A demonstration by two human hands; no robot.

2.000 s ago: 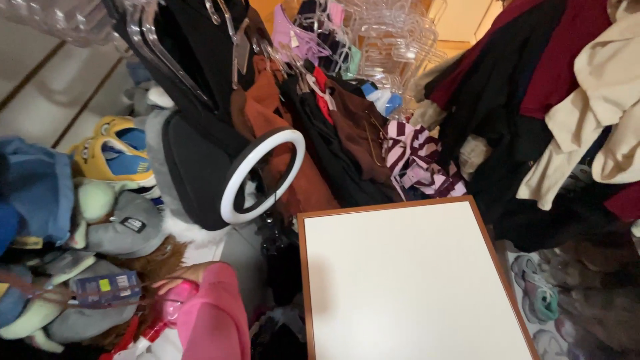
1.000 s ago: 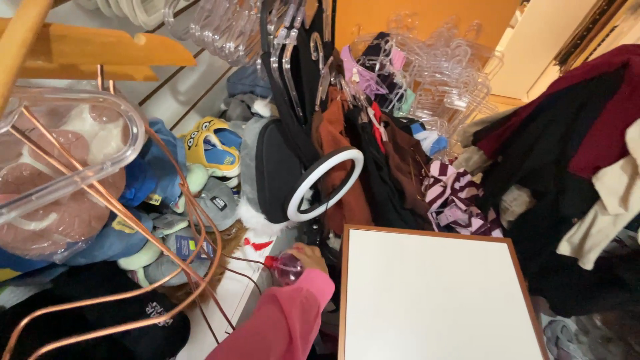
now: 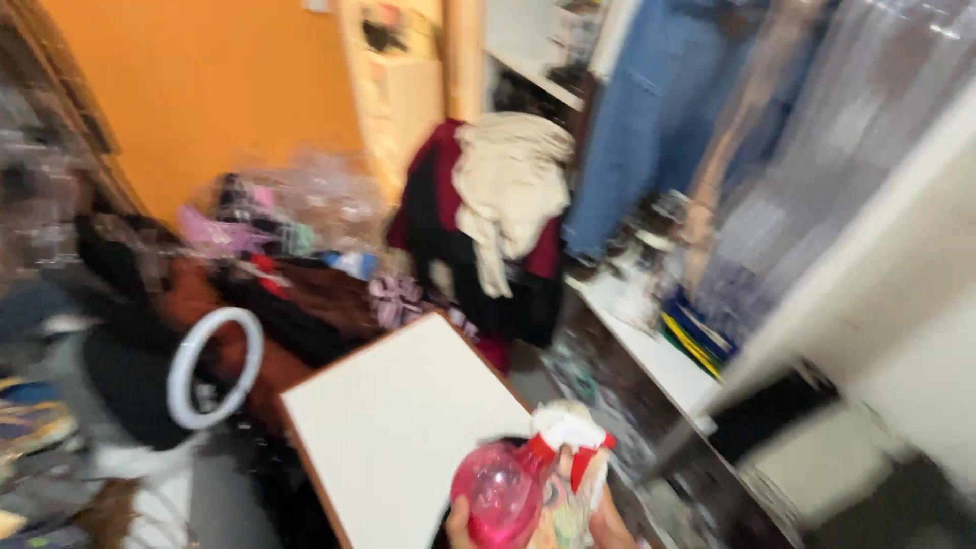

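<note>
Low in the view is a spray bottle of clear pink plastic, tilted, with a red and white trigger head. The fingers of my left hand are closed around the left side of its body. My right hand is beside the trigger head, at a pale, patterned, crumpled item that may be a cloth; blur hides whether its fingers grip this or the bottle. Behind the bottle is a white board or tabletop with a brown edge. Both hands are partly cut off by the lower frame edge.
A white ring light stands left of the white surface, by dark and rust clothes. Cream and maroon garments hang beyond it. At right are jeans and a white shelf. An orange panel is behind.
The view has swung far to the right. The pink bottle, in my hand at the left of the white surface one second ago, is now in front of it. My right hand has come into view.
</note>
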